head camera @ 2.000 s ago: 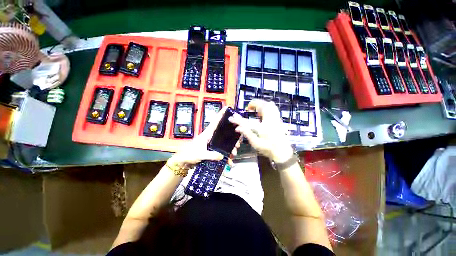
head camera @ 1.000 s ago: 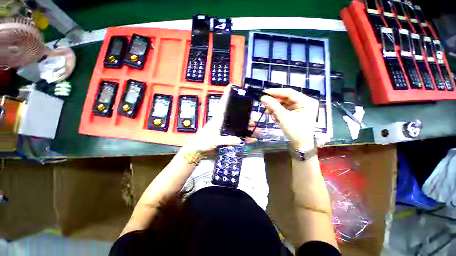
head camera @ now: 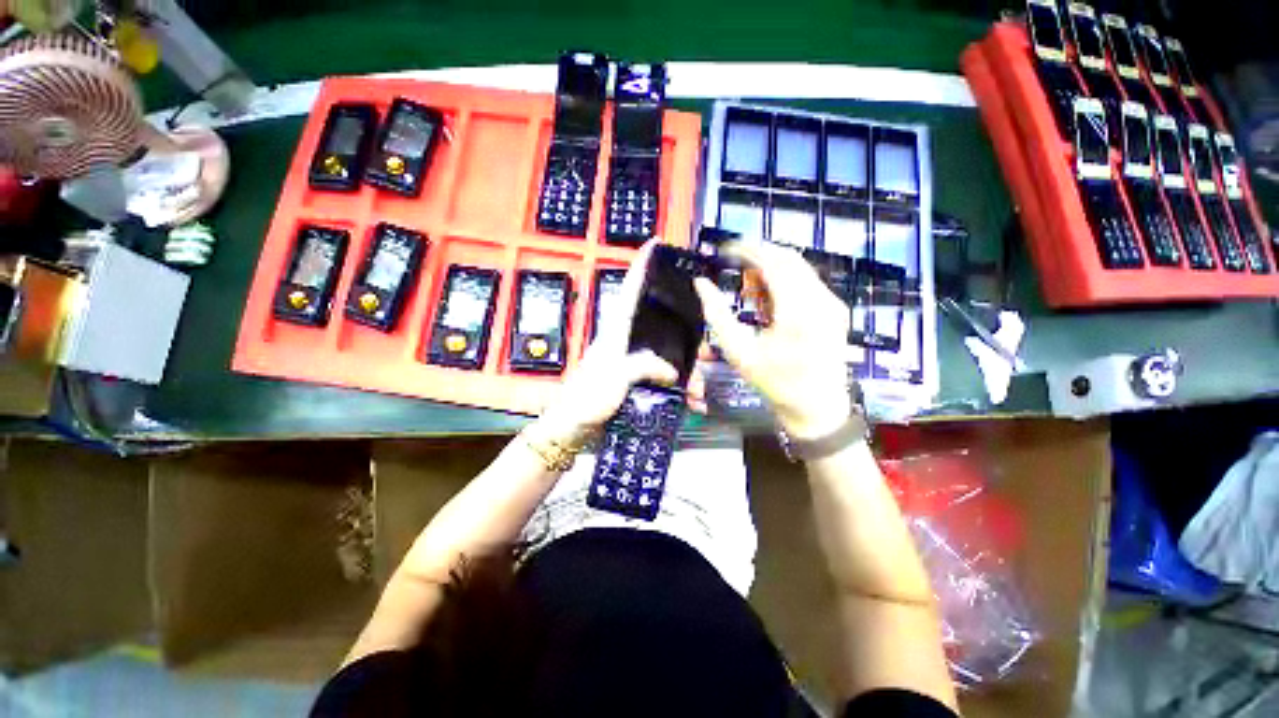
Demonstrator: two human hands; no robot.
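An open black flip phone point(head camera: 638, 456) is in my left hand point(head camera: 610, 368), screen half up, keypad toward me. My left fingers wrap its middle near the hinge. My right hand point(head camera: 776, 337) is at the upper right edge of the screen half, thumb and fingers bent against it. Whether a thin dark piece is between these fingers cannot be made out. A lens tray point(head camera: 929, 316) with dark-framed rectangular panels lies behind my right hand. A red tray point(head camera: 484, 175) at the left holds several closed phones point(head camera: 539, 320) and two open ones point(head camera: 634, 154).
Stacked red trays point(head camera: 1045, 260) with open phones stand at the far right. A silver fixture point(head camera: 1108, 386) and white scraps point(head camera: 996, 354) lie near the bench edge. A pink fan point(head camera: 68, 105) and a white box point(head camera: 124, 316) are at the left. Cartons with plastic film point(head camera: 968, 589) are below.
My right hand has moved slightly left, closer against the phone's screen half. A thin dark piece seen at its fingertips a second ago is no longer distinct. The phone tilts a little more.
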